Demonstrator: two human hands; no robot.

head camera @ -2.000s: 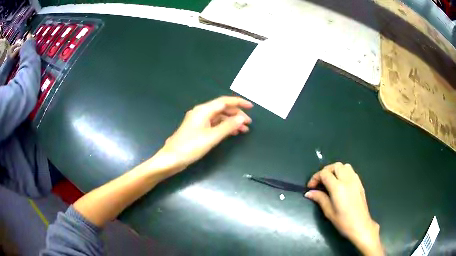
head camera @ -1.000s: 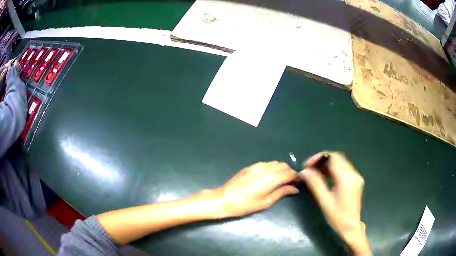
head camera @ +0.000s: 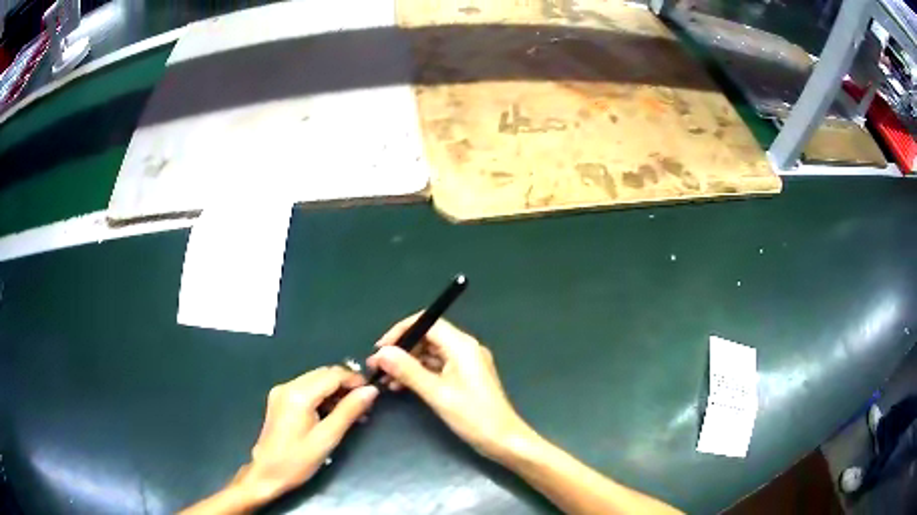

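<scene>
My right hand (head camera: 452,377) grips a slim black tool (head camera: 434,310), held slanted with its blunt upper end pointing up and right. My left hand (head camera: 307,417) meets it, thumb and fingers closed at the tool's lower end. That end is hidden between the fingertips. A blank white sheet (head camera: 234,270) lies on the dark green bench (head camera: 563,332), beyond my left hand, its far edge at the pale board.
A pale board (head camera: 282,111) and a tan wooden board (head camera: 593,131) lie side by side across the far side. A printed paper slip (head camera: 729,397) lies at right. A grey metal post (head camera: 824,91) stands at far right. A person's shoe (head camera: 852,479) shows at lower right.
The view has swung right; the trays of red units and the neighbouring worker's arm are out of view. My left hand has come to the tool, which now points up in my right hand.
</scene>
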